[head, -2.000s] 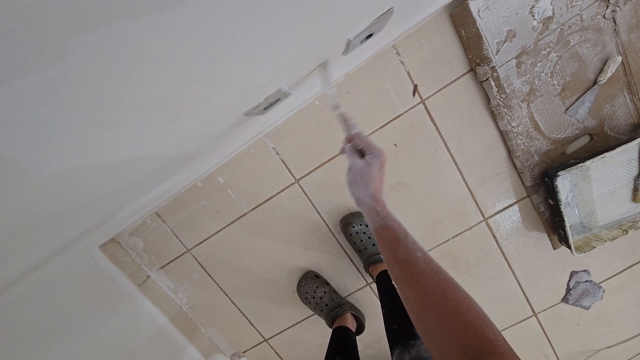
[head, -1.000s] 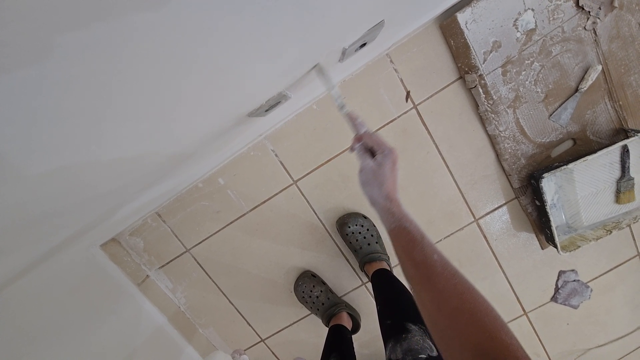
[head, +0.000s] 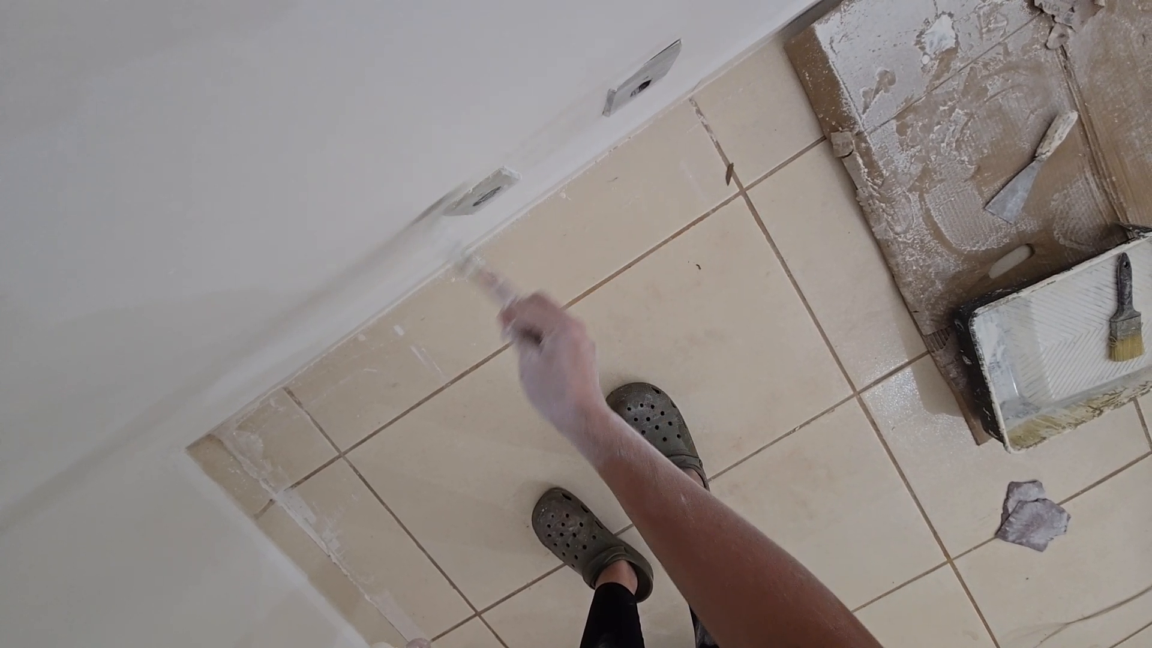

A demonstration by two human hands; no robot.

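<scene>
My right hand (head: 553,351), dusted white, grips a slim whitish tool (head: 486,281), blurred by motion; it may be a brush or a scraper. Its tip is at the foot of the white wall (head: 225,180), close to the floor edge. Just above the tip sits a small outlet plate (head: 484,191) on the wall, and a second outlet plate (head: 643,79) is farther right. Of my left hand only a pinkish sliver (head: 417,643) may show at the bottom edge; what it does is hidden.
Dusty cardboard (head: 954,180) lies at the right with a putty knife (head: 1030,166) on it. A paint tray (head: 1053,333) overlaps it, holding a paintbrush (head: 1125,310). A crumpled grey cloth or scrap (head: 1032,516) lies below. My clogs (head: 589,540) stand on the tiles (head: 765,342).
My right hand with the tool has moved left along the wall's foot, from between the two outlet plates to just below the left one.
</scene>
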